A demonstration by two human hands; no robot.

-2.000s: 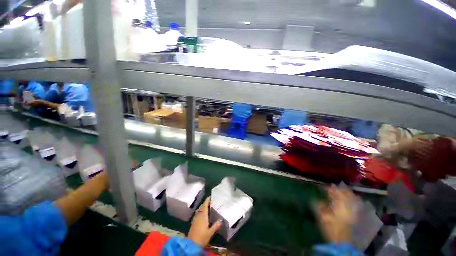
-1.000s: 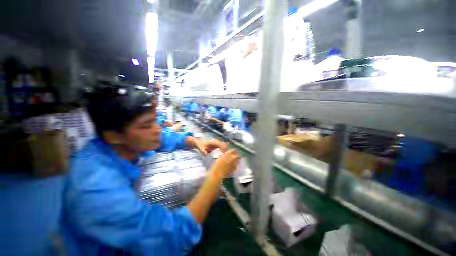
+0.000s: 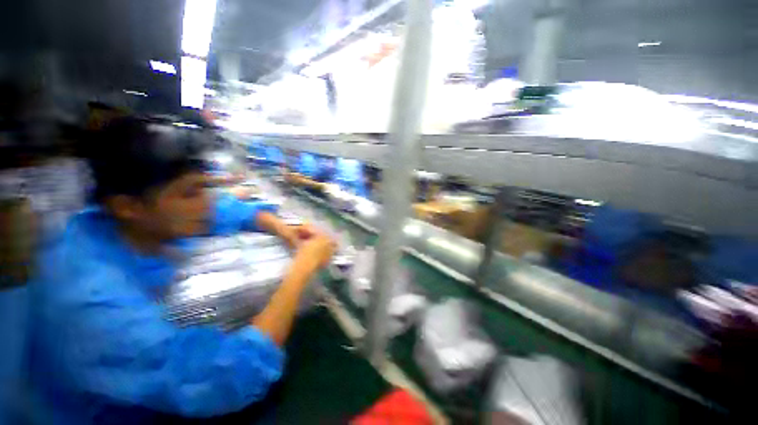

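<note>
The picture is blurred. A white product box (image 3: 453, 344) stands on the green conveyor belt (image 3: 519, 325), just right of the frame post. Another white box (image 3: 534, 392) stands nearer, cut off by the bottom edge. More pale boxes lie along the belt behind the post. A flat red sheet (image 3: 397, 408) shows at the near bench edge. Neither of my hands is in the picture.
A neighbouring worker (image 3: 150, 307) in a blue smock sits at left, hands together by the belt. Shiny clear trays (image 3: 237, 278) lie beside them. A grey upright post (image 3: 397, 178) and long rail (image 3: 582, 162) cross the view. Dark red pieces (image 3: 733, 353) are at far right.
The view first swung left to the neighbour, then slightly back right. My hands, at a box and over the belt two seconds ago, have left the picture. The neighbour's hands came together.
</note>
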